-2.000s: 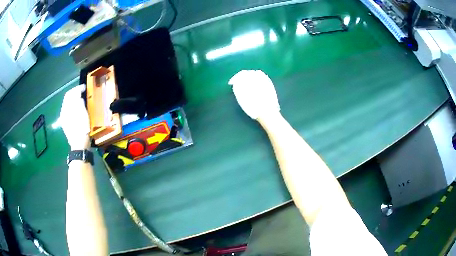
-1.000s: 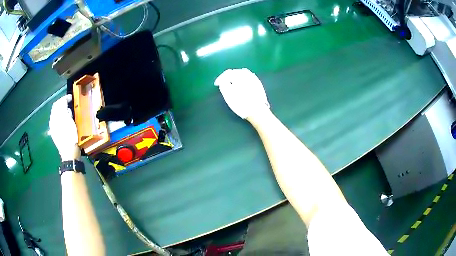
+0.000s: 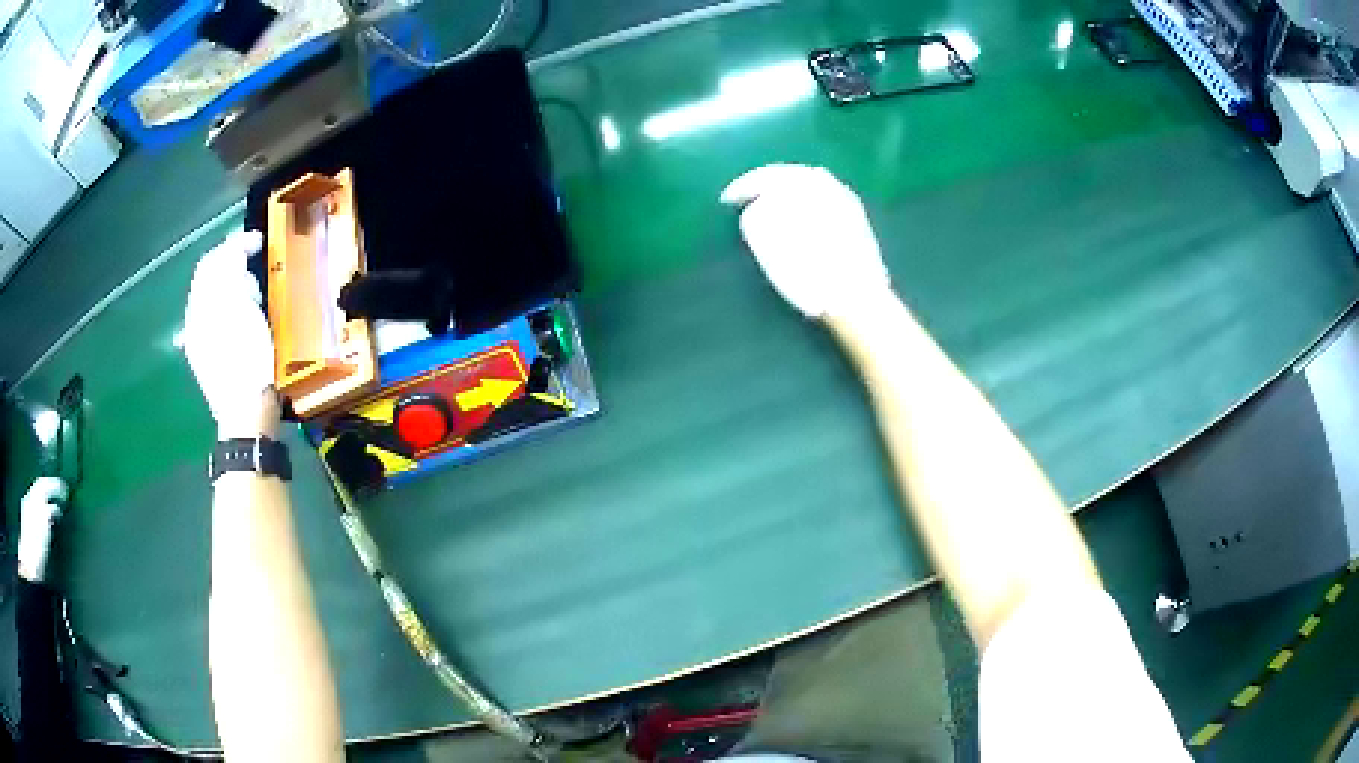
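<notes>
My left hand (image 3: 231,336), in a white glove with a dark watch at the wrist, rests along the left side of the orange fixture (image 3: 292,380). Whether its fingers grip the fixture cannot be told. No phone frame shows in the fixture. The fixture stands on the press base with its red button (image 3: 422,423), beside a black pad (image 3: 462,194). My right hand (image 3: 812,239), gloved in white, is over the green belt (image 3: 716,522) with its fingers curled; nothing shows in it. A black phone frame (image 3: 891,69) lies on the belt beyond it.
The metal press head (image 3: 291,127) is behind the fixture. Another phone frame (image 3: 1125,42) lies at the far right. A neighbouring person's gloved hand (image 3: 40,525) is at the left edge, near another frame (image 3: 69,425). A mottled hose (image 3: 406,626) hangs from the base.
The view has shifted. A second phone frame has appeared at the far right, and another person's hand at the left edge. My hands keep nearly the same poses.
</notes>
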